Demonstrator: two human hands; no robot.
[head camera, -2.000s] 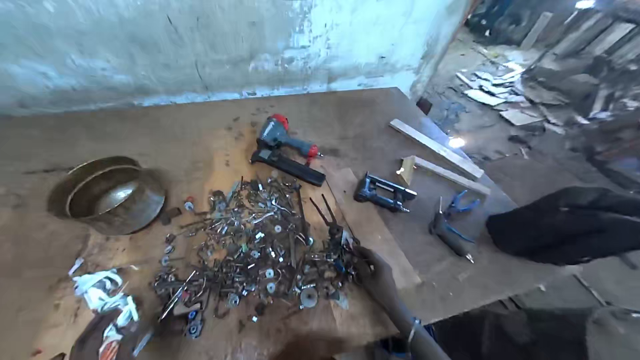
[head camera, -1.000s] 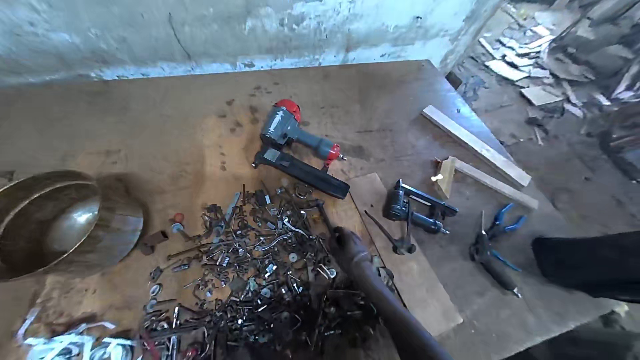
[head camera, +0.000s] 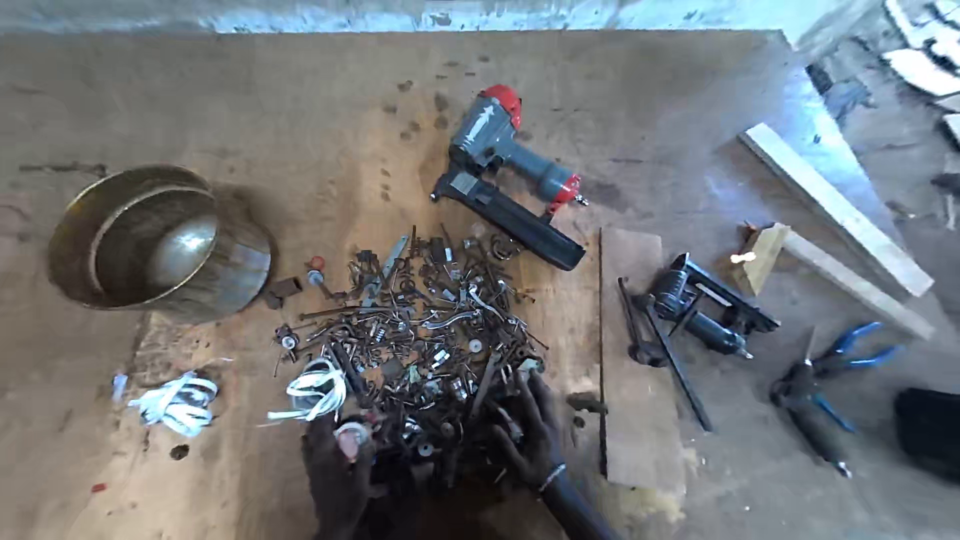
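Observation:
A heap of small metal hardware (head camera: 435, 330), with screws, bolts, springs and washers, lies on the wooden table. At the heap's lower right edge my right hand (head camera: 529, 431) has its fingers spread among the pieces; whether it grips one cannot be told. My left hand (head camera: 337, 465) is at the lower left edge, dark and partly hidden, beside a round whitish and red piece (head camera: 352, 439). A coil of white cord (head camera: 319, 390) lies just above the left hand, and a second white bundle (head camera: 180, 403) is farther left. The red and grey pneumatic nailer (head camera: 495, 165) rests behind the heap.
A brass-coloured metal pot (head camera: 232, 262) stands at left. Right of the heap are a flat board (head camera: 637, 427), a dark metal tool (head camera: 671, 360), a smaller pneumatic stapler (head camera: 701, 307), blue-handled pliers (head camera: 832, 364) and wooden strips (head camera: 840, 210). A black item (head camera: 930, 431) sits at the right edge.
My right hand has moved from the dark metal tool, which now lies across the board, to the heap's lower right. My left hand has come into view at the lower left. The view has shifted.

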